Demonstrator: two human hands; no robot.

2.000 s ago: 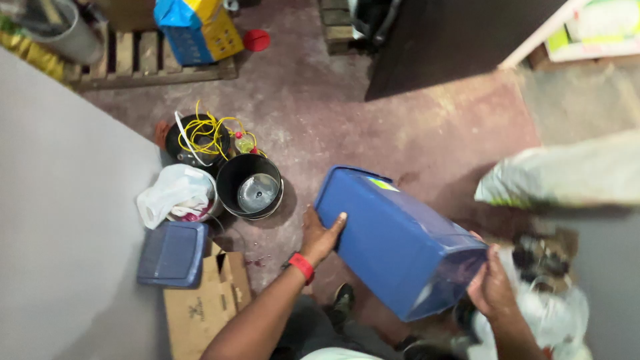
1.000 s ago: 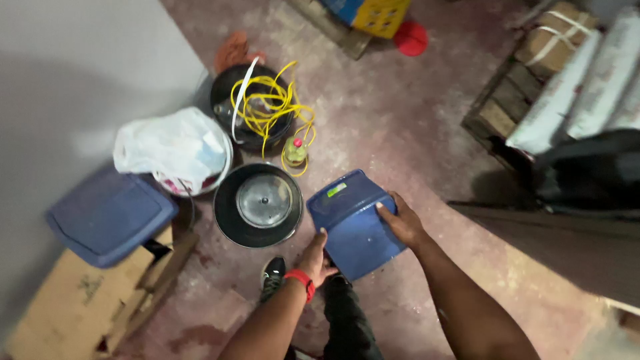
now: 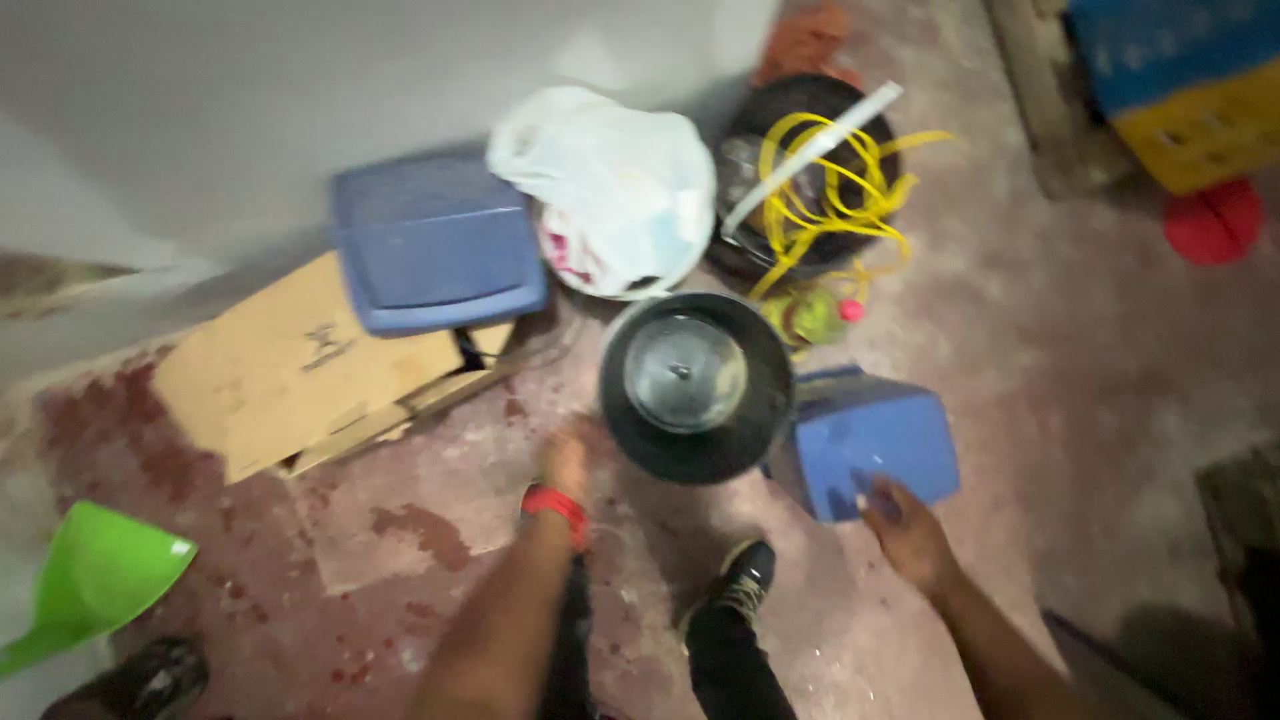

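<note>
A blue plastic bin (image 3: 875,445) stands on the floor, right of a black bucket (image 3: 640,440) with a round, clear object inside. My right hand (image 3: 905,530) is at the bin's near edge, thumb and fingers apart; whether it touches the bin is unclear. Blurred, my left hand (image 3: 568,460), with a red wristband, hangs left of the bucket and holds nothing that I can see. A blue plastic lid (image 3: 440,245) lies on a flattened cardboard box (image 3: 290,370). Beside it, a white plastic bag (image 3: 630,170) covers a bucket.
Yellow cord (image 3: 790,230) and a white strip lie over another black bucket (image 3: 740,130). A bottle with a pink cap (image 3: 820,315) stands near it. A green dustpan (image 3: 105,570) is at lower left. At upper right are a wooden pallet (image 3: 1065,130) and a red disc (image 3: 1212,222).
The blue bin, held in both hands earlier, is now on the floor beside the black bucket. My left hand has come away from it. The view has turned and shifted.
</note>
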